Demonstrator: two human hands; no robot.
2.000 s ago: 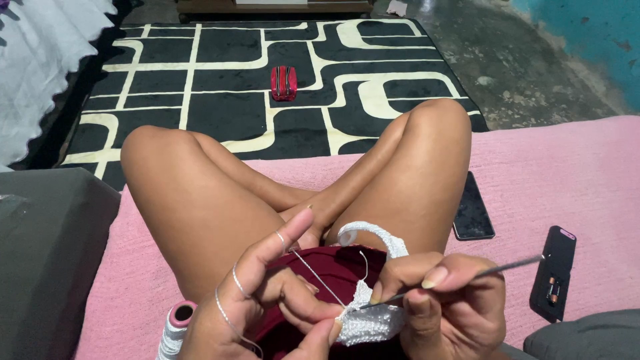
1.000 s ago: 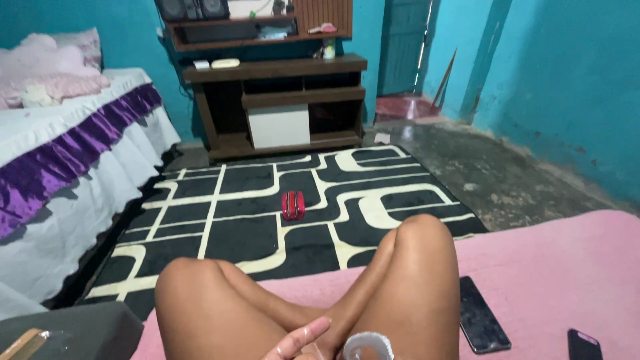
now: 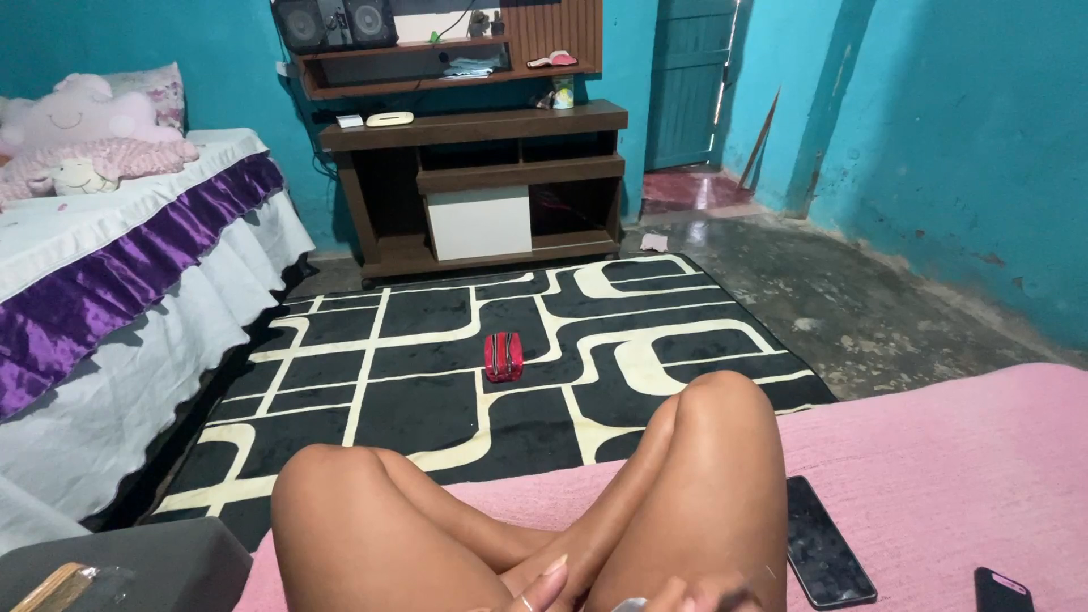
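Note:
At the bottom edge of the head view, my left hand shows only a raised finger with white yarn looped around it. My right hand is beside it, mostly cut off and slightly blurred. Between the two hands, a small piece of white crochet work peeks in at the frame's edge. What the fingers grip lies below the view, and the crochet hook cannot be made out clearly. Both hands are in front of my crossed legs.
A black smartphone and a small dark case lie on the pink cover. A red zippered pouch sits on the patterned rug. A grey armrest is at left, a bed beyond.
The view has tilted up strongly, so the hands, fully seen with the white crochet and hook two seconds ago, are now mostly below the frame. The maroon cloth and yarn spool have left the view.

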